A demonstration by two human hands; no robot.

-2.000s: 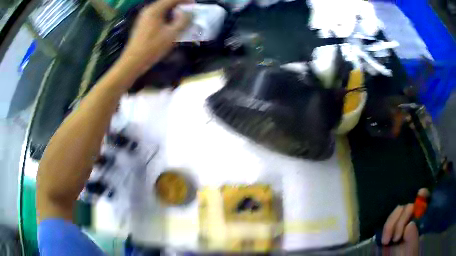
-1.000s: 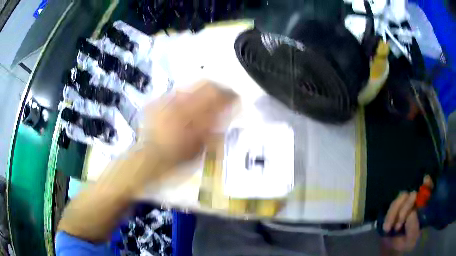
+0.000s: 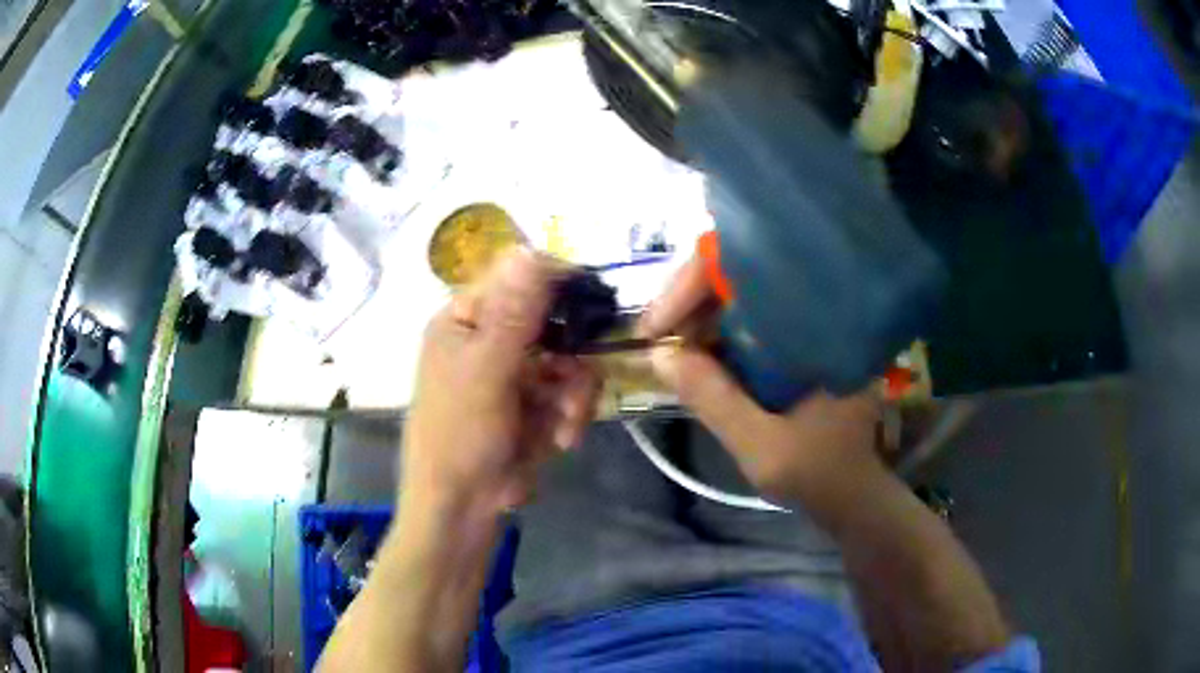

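Note:
My left hand [image 3: 480,381] holds a black component [image 3: 579,310] over the front of the white board, near its middle. My right hand [image 3: 776,421] grips the dark teal soldering gun [image 3: 823,243] with an orange-red trigger; its metal barrel points up and left. The fingertips of my right hand are close to thin dark leads running right from the component. A white cover [image 3: 642,279] lies behind and between the hands, partly hidden by them. The round flux tin [image 3: 474,242] with golden granules is just beyond my left hand.
Soldered assemblies [image 3: 283,184] lie in rows at the left of the white board [image 3: 526,132]. A dark pile of components [image 3: 434,29] is at the back. The fan [image 3: 632,79] is behind the gun, with a cream holder [image 3: 891,86] beside it. A blue crate [image 3: 345,552] is below left.
My left hand has come back and now holds a black component. My right hand has moved from the far right to the middle, raising the gun. The flux tin shows again.

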